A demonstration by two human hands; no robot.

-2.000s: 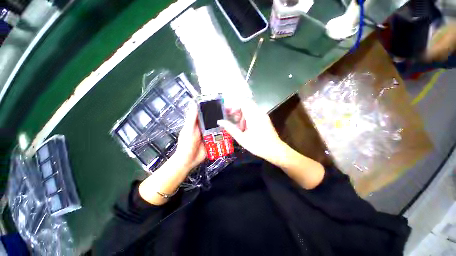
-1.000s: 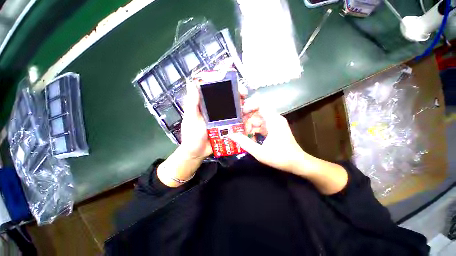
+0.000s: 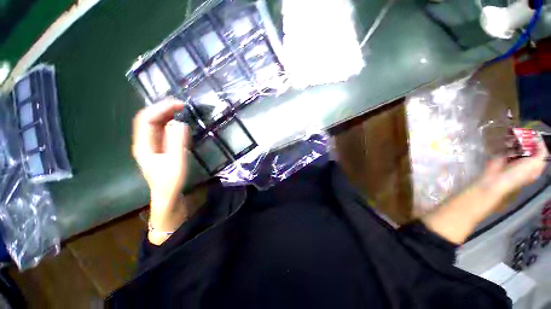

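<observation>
My left hand (image 3: pixel 160 142) is at the near left corner of the lens blister trays (image 3: pixel 208 45). Its fingers are curled, with a gap to the thumb, and nothing shows in it. The trays have pale windows framed in black. A crinkled clear plastic bag (image 3: pixel 284 163) lies over their near end and hangs at the bench edge. My right hand (image 3: pixel 513 172) is stretched far right, past the carton, and holds a red-keyed keypad phone (image 3: pixel 527 142). The phone is blurred and partly hidden by the fingers.
Another blister tray (image 3: pixel 42 124) and a crinkled bag (image 3: pixel 27 223) lie at left. A white sheet stack (image 3: pixel 320 42) is right of the trays. A waste carton (image 3: pixel 498 90) holds clear scraps. A white nozzle (image 3: pixel 506 18) and blue tube stand upper right. Dark and red items (image 3: pixel 531 241) are lower right.
My hands have parted. The phone, held by both hands at the centre before, is now in my right hand at far right. My left hand has moved left and is off the phone. The view has shifted.
</observation>
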